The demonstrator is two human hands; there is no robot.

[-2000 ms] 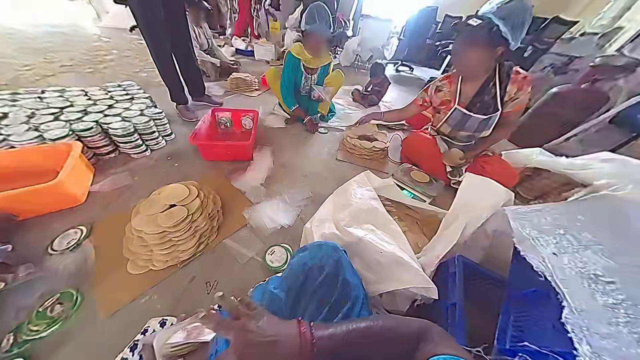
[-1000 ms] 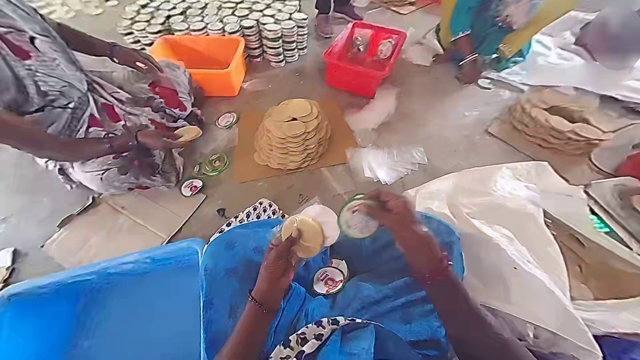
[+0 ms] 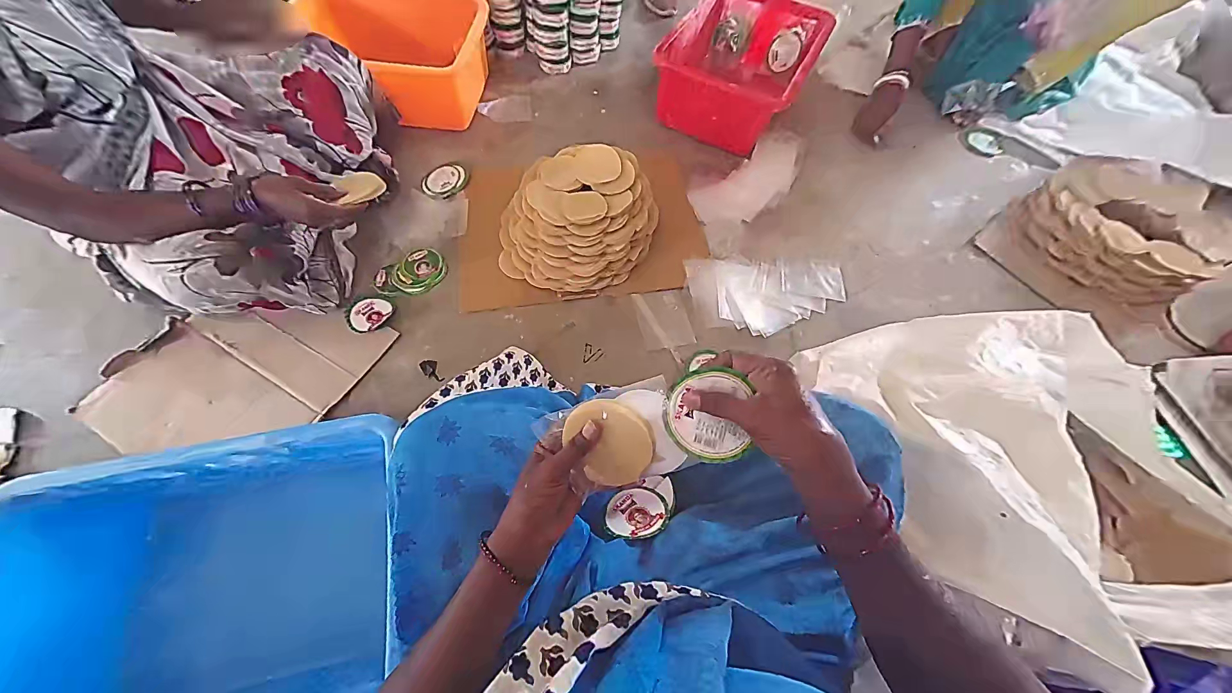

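Over my lap, my left hand [image 3: 568, 467] pinches a round tan flatbread disc [image 3: 608, 443] together with a clear plastic bag, its thumb on the disc's face. A white round sheet [image 3: 654, 423] lies between that disc and my right hand [image 3: 775, 409], which grips a round label card [image 3: 710, 414] with a green rim. Another small printed round card [image 3: 637, 511] rests on the blue cloth of my lap, just below my hands. In front of me a tall pile of tan discs [image 3: 579, 221] stands on a cardboard sheet [image 3: 486, 245], with clear plastic bags [image 3: 765, 294] spread to its right.
A blue tub [image 3: 192, 568] is at my left, a white sack [image 3: 962, 433] at my right. Orange [image 3: 423, 77] and red [image 3: 717, 101] bins stand beyond. A person at left holds tan discs [image 3: 358, 188]; another person's hand [image 3: 876, 114] is at upper right. Round cards [image 3: 419, 271] lie on the floor.
The view has swung down and right since two seconds ago, then closer over my lap. Compared with one second ago, my hands hold the same disc and card, with little plain change.
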